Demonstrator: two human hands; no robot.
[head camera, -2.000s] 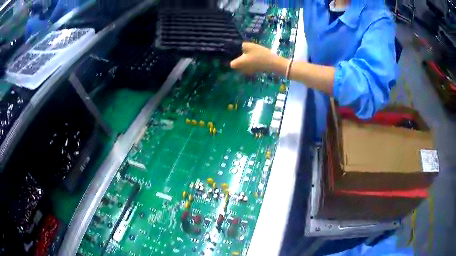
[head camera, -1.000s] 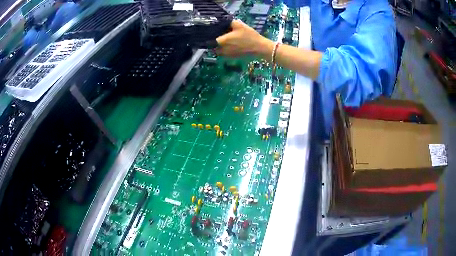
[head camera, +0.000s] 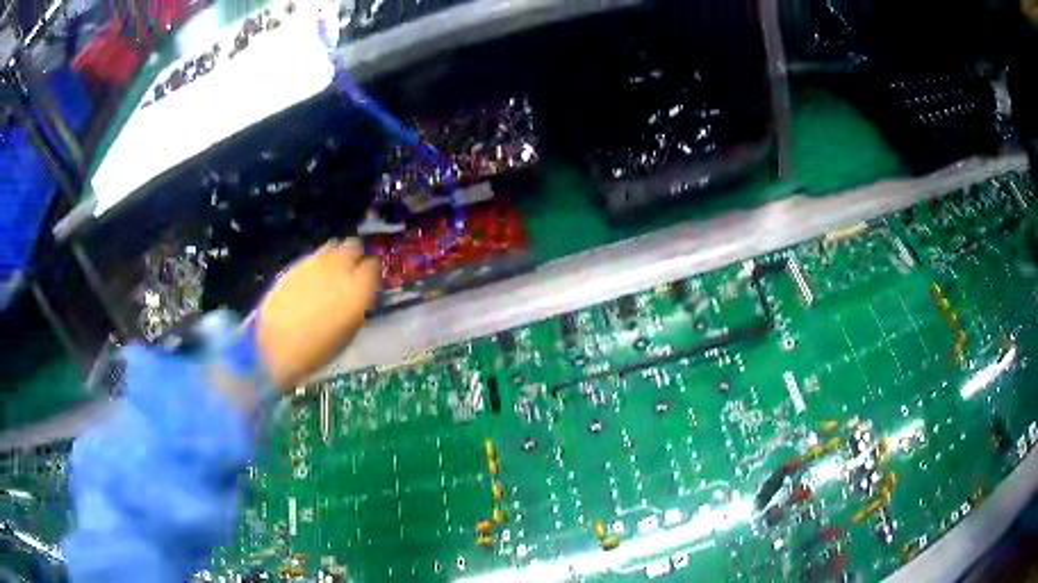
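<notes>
My left hand (head camera: 316, 310), in a blue sleeve, reaches up from the lower left. It is blurred, with its fingertips at the left edge of a bin of red parts (head camera: 484, 237). Whether the fingers hold anything cannot be told. Green circuit boards (head camera: 649, 450) lie below and to the right, with rows of small yellow capacitors (head camera: 493, 481) and red components (head camera: 801, 492) on them. My right hand is not in view.
A metal rail (head camera: 615, 264) runs between boards and bins. A blue cord (head camera: 393, 123) hangs over the bins. A black bin of silvery parts (head camera: 672, 142) stands behind the rail. A white sheet or tray (head camera: 228, 97) lies on the upper left shelf.
The view has swung left to the bins. My left hand has come into view. The neighbouring worker, the black tray and the cardboard box are out of view.
</notes>
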